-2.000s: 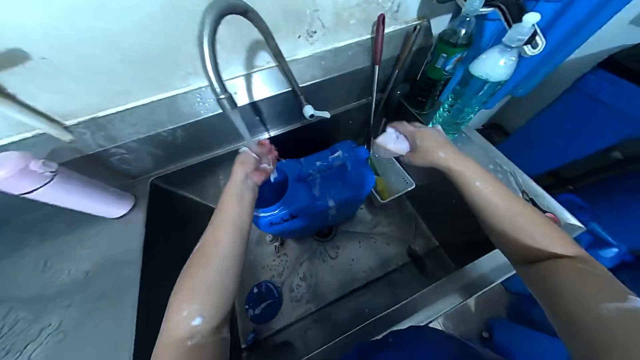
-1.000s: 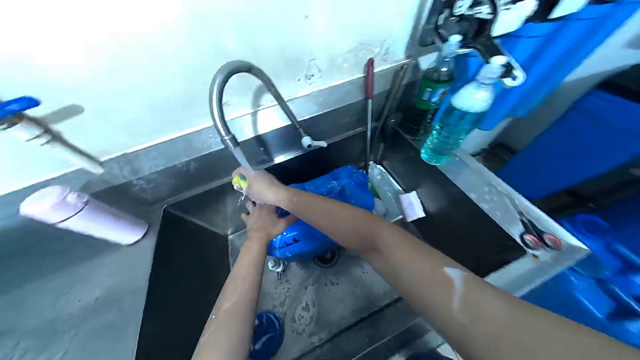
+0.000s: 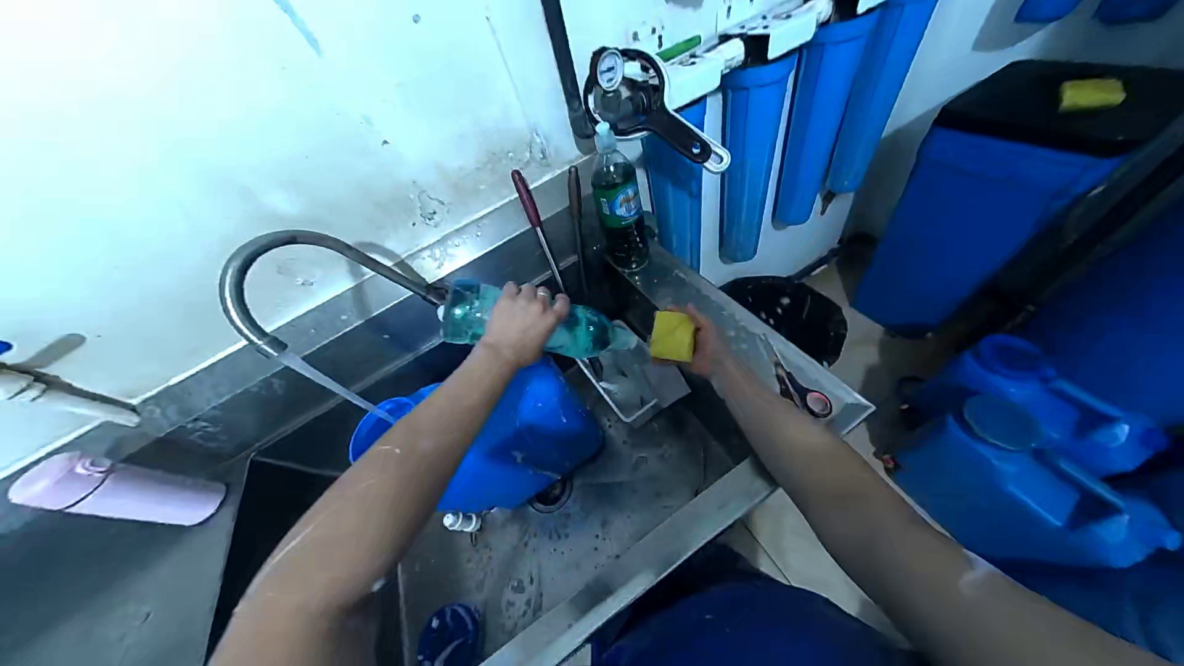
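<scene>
My left hand grips a clear plastic bottle of teal liquid, tilted on its side with its neck toward the right. My right hand holds a yellow sponge close to the bottle's neck. Below my left hand a blue plastic jug lies in the steel sink, and water from the curved faucet runs into its round mouth. A blue cap rests on the sink bottom, and a small white tap fitting shows at the jug's lower side.
A green bottle and long-handled tools stand at the back corner. Scissors lie on the right ledge. Blue filter housings hang on the wall. A pink bottle lies left; blue jugs stand right.
The teal bottle, upright on the ledge earlier, is now in my left hand. My right hand has moved from the jug's mouth to the right with the sponge. The view has shifted right.
</scene>
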